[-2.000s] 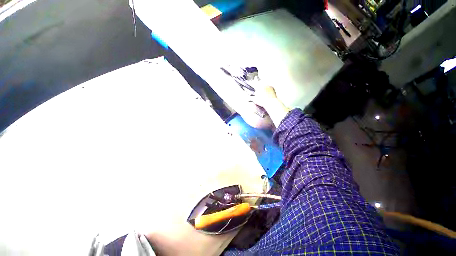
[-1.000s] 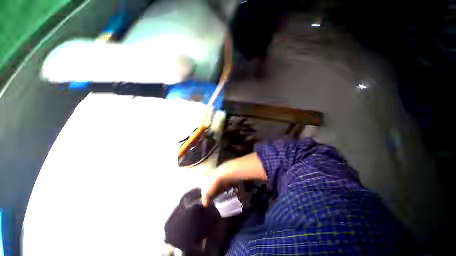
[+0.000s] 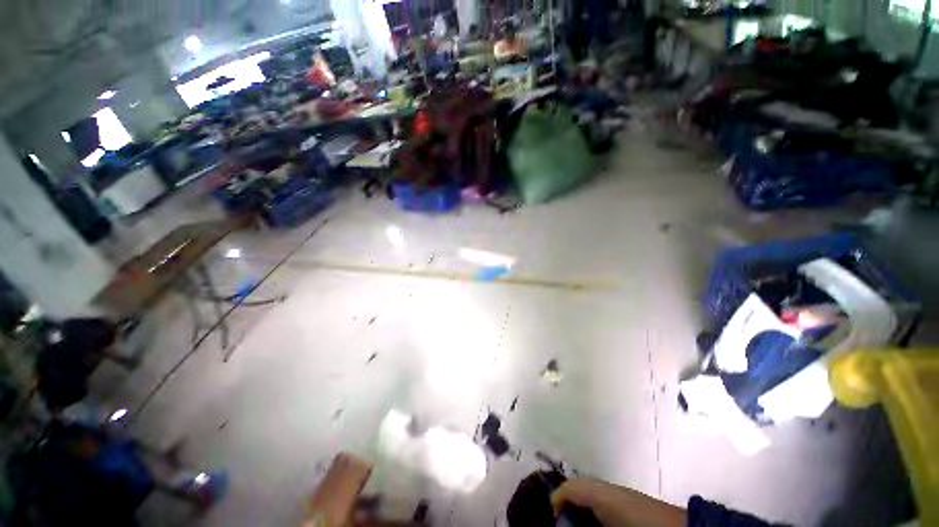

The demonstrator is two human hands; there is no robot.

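My right hand (image 3: 607, 502) is at the bottom edge, reaching in from the right with a dark sleeve. Its fingers are closed on a dark cloth-like bundle (image 3: 535, 499), which the bottom edge partly cuts off. The picture is blurred, so the exact shape of the bundle cannot be told. My left hand is not in view.
A blue crate (image 3: 726, 283) with white and dark pieces hanging out stands at the right. A yellow bar (image 3: 911, 412) is close at the right edge. A wooden end piece (image 3: 340, 489) shows at the bottom. White and dark scraps lie on the floor (image 3: 577, 340). People are at lower left.
The view has swung from the white table to the workshop floor. My right hand, earlier over a blue-edged surface and then on dark cloth by the table, now holds a dark bundle at the bottom edge.
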